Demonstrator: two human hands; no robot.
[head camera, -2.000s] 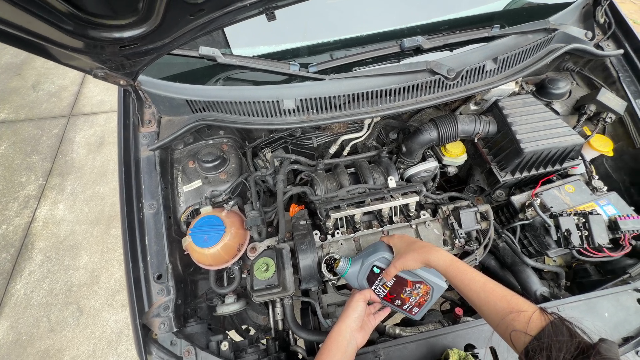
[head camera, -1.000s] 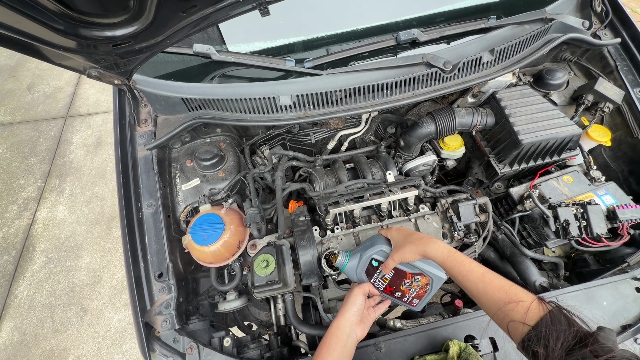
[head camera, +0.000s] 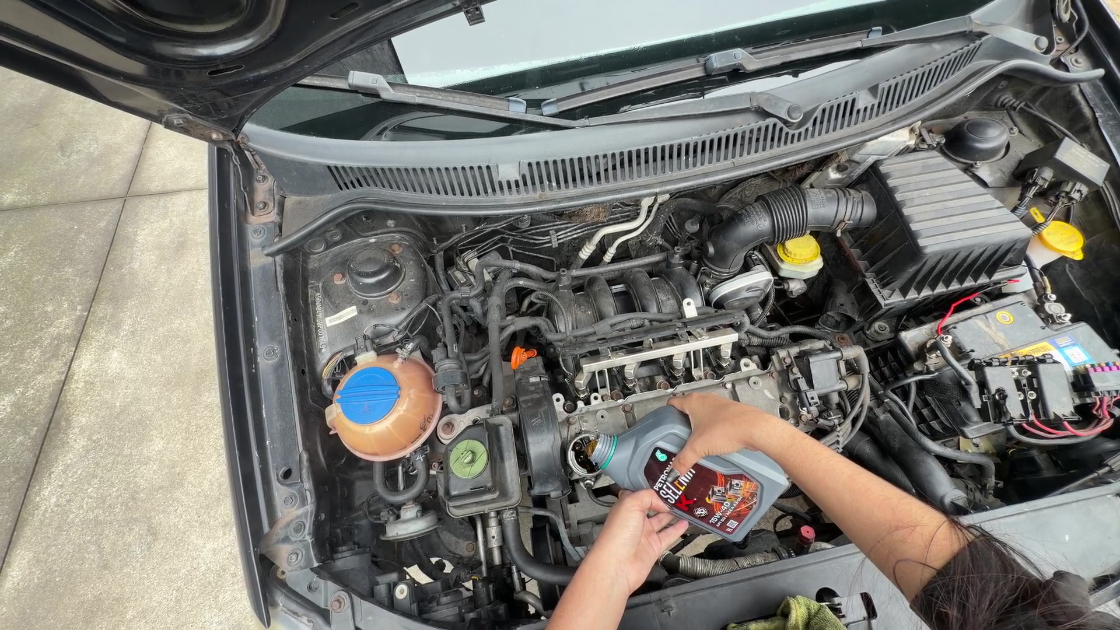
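A grey Petronas Selenia engine oil bottle lies tilted over the engine, its neck at the round oil filler opening. Brown oil shows at the bottle's mouth. My right hand grips the bottle's upper side from above. The fingers of my left hand touch the lower edge and label, supporting it from below; its thumb is against the label. The engine's metal top is just behind the bottle.
An orange coolant tank with a blue cap and a reservoir with a green cap stand left of the filler. The black air filter box and the battery are at right. A green cloth lies at the front edge.
The bottle stays at the filler opening in both hands. My left hand's fingers have shifted slightly along its lower edge.
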